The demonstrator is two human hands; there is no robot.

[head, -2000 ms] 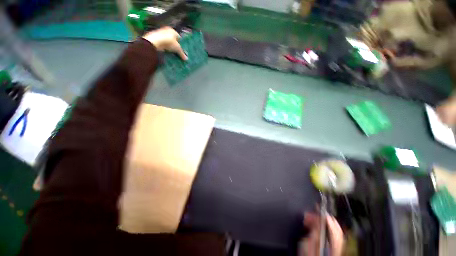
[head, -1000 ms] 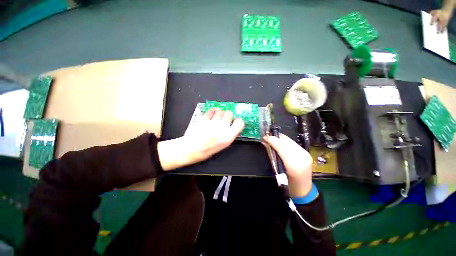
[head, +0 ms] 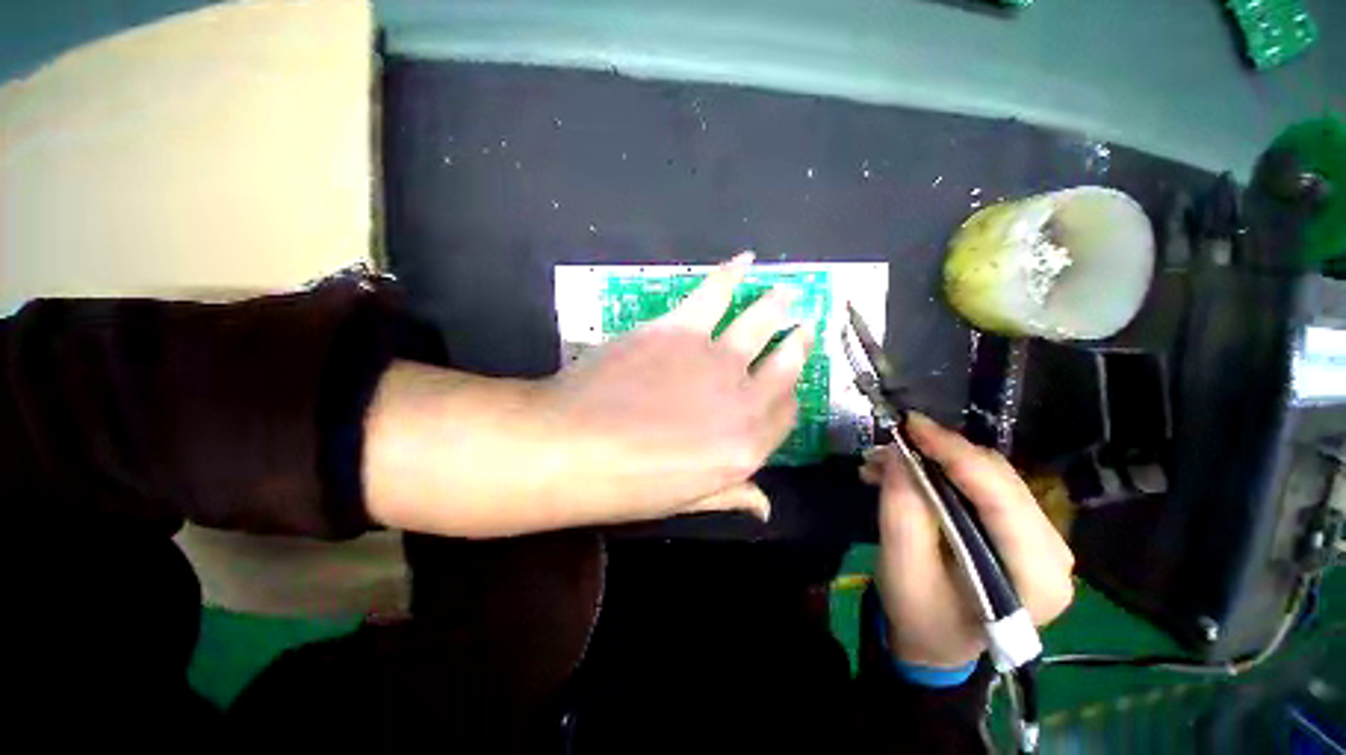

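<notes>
A green circuit board (head: 809,421) lies on a white backing plate (head: 579,313) on the black mat. My left hand (head: 687,391) lies over the board with fingers spread, hiding much of it; whether it grips the board cannot be told. My right hand (head: 967,538), with a blue wristband, holds a black soldering iron (head: 967,524) with a thin tube alongside. Its metal tip is over the plate's right end, just right of the board.
A yellowish-white cup (head: 1055,266) with silvery bits stands right of the board. Beside it are a black iron stand (head: 1134,406) and a dark wire feeder (head: 1255,487). Cardboard (head: 192,148) lies left. Another board (head: 1272,30) is on the conveyor (head: 886,44).
My left hand first drew back from a board over the conveyor to the mat, then spread its fingers over the board. My right hand now holds the iron at the plate's right end. The view moved closer.
</notes>
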